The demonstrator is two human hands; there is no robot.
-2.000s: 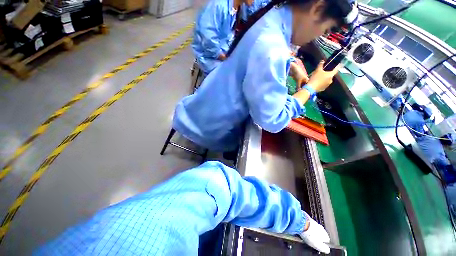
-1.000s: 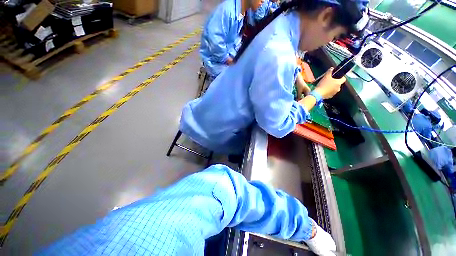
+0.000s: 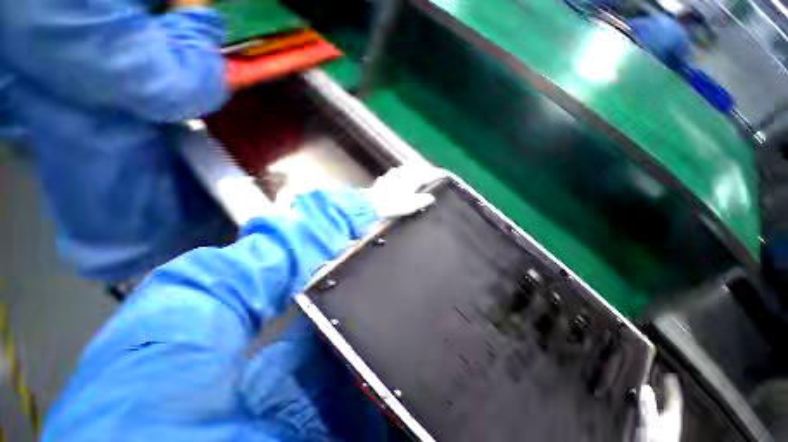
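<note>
A large black rectangular tray [image 3: 449, 293] with a silver rim and small dark clips lies tilted across the view, with dark slots or marks towards its right end. No board shows in it. My left hand [image 3: 404, 192], in a white glove, grips the tray's far left corner, fingers over the rim. My right hand [image 3: 661, 413], also white-gloved, holds the tray's right edge near the bottom of the picture; it is blurred and partly cut off.
Metal conveyor rails [image 3: 359, 116] run beyond the tray. A person in a blue smock [image 3: 112, 104] stands at upper left beside orange-red sheets [image 3: 281, 62]. A raised green bench [image 3: 596, 65] runs along the right. Another dark tray-like object [image 3: 721, 319] lies at right.
The view has swung right and down, so the tray shows much more fully. My right hand has come into view at its edge. My left hand remains at the tray's far end.
</note>
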